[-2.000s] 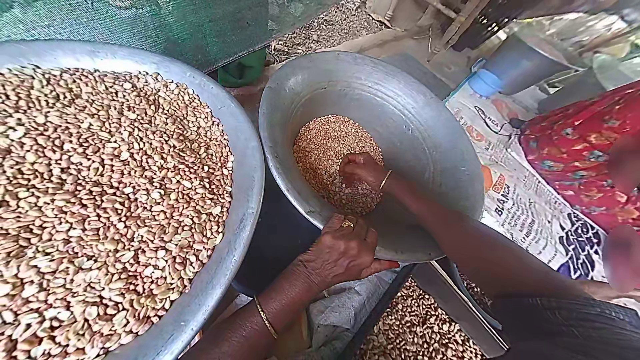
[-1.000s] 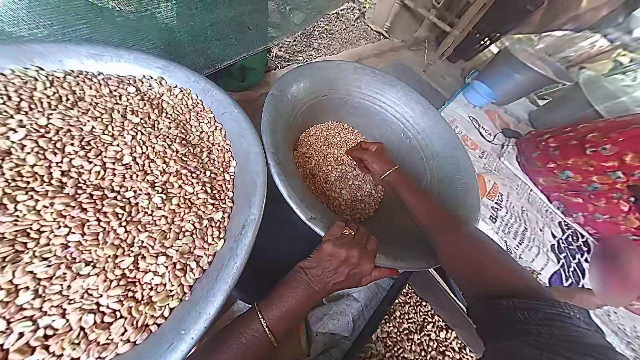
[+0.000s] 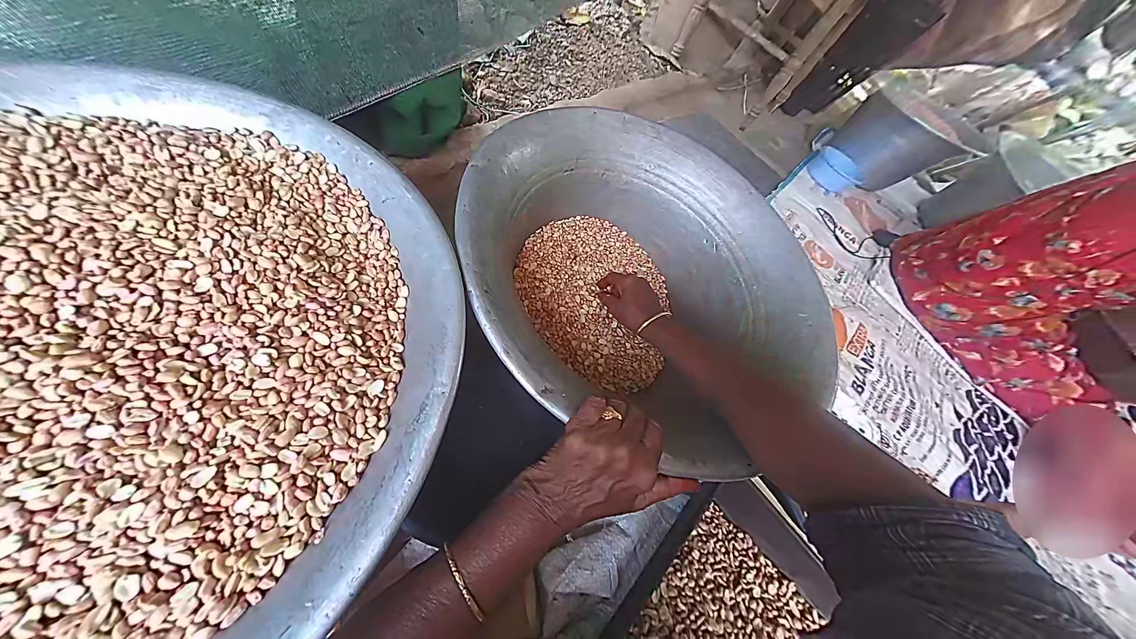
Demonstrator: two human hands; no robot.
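Note:
A wide metal basin (image 3: 754, 266) stands tilted at the centre, with a pile of small brownish nuts or seeds (image 3: 568, 266) low in it. My left hand (image 3: 612, 453), with a ring and a bangle, grips the near rim of this basin. Over the pile is my right hand (image 3: 635, 300), its fingers bent together at the seeds; whether it holds any cannot be told. A larger metal basin (image 3: 435, 355) full of pale pinkish shelled nuts (image 3: 195, 355) fills the left side.
More nuts (image 3: 728, 577) lie in a container below the central basin. At right are printed sacks (image 3: 896, 399), a person in red flowered cloth (image 3: 1021, 275), buckets (image 3: 896, 142) and a blue cup (image 3: 832, 169). Green netting (image 3: 266, 44) hangs at upper left.
My right hand has moved from the lower part of the pile up to its right side. My left hand has stayed on the basin's rim.

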